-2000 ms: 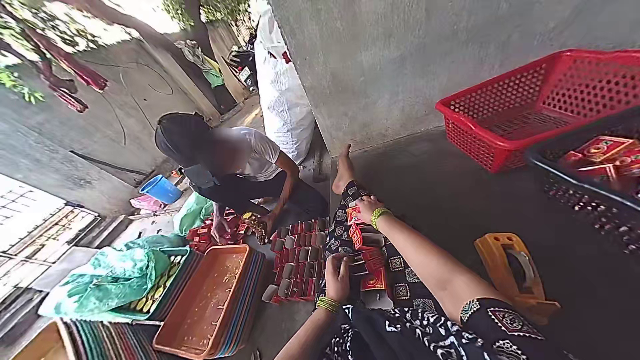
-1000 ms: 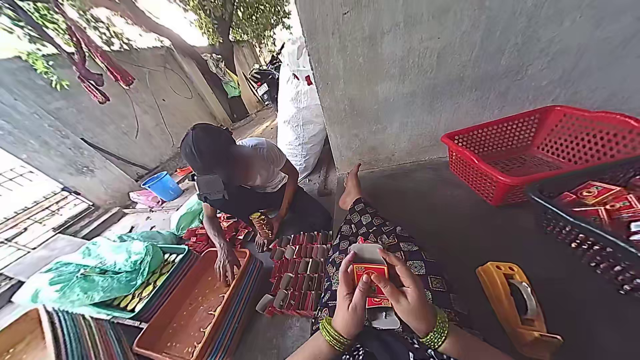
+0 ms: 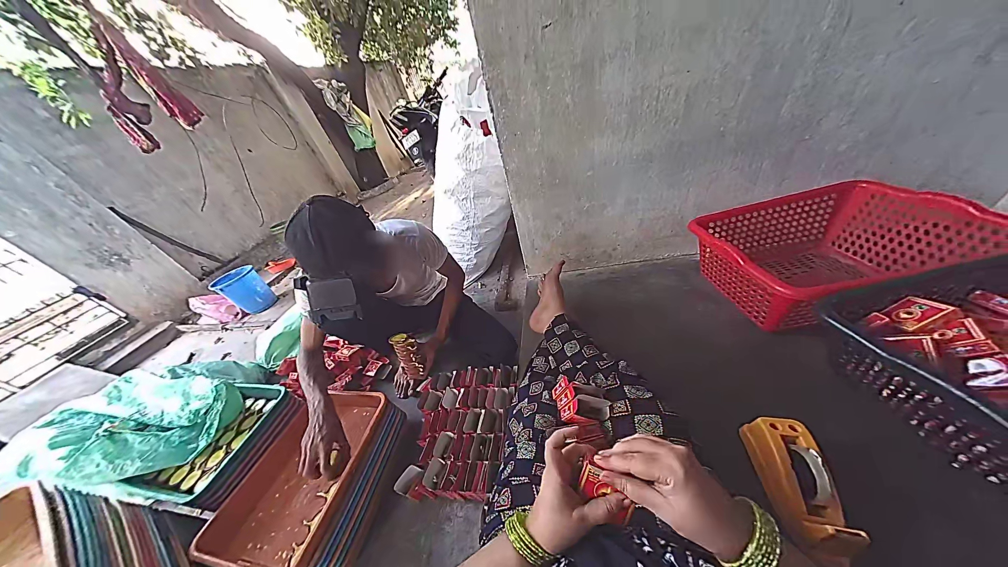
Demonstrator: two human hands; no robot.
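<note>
My left hand [image 3: 568, 500] holds a small red cardboard box [image 3: 596, 482] over my lap. My right hand [image 3: 669, 480] lies on the same box from the right, its fingers across the top. Just beyond them, red boxes with raised flaps [image 3: 581, 402] rest on my patterned trousers. To the left of my leg, rows of open red boxes [image 3: 461, 433] stand on the floor. A yellow tape dispenser [image 3: 795, 480] lies to the right of my right hand.
A co-worker [image 3: 378, 283] sits at left, one hand in an orange tray [image 3: 346, 417] on a stack. Green cloth [image 3: 150, 417] covers another tray. At right are a red basket [image 3: 787, 295] and a dark basket [image 3: 890, 346] of red boxes. A white sack [image 3: 470, 189] stands by the wall.
The box in my hands, its flaps raised a second ago, is now largely covered by my right hand's fingers. The co-worker's hand, away from the orange tray two seconds ago, is in it.
</note>
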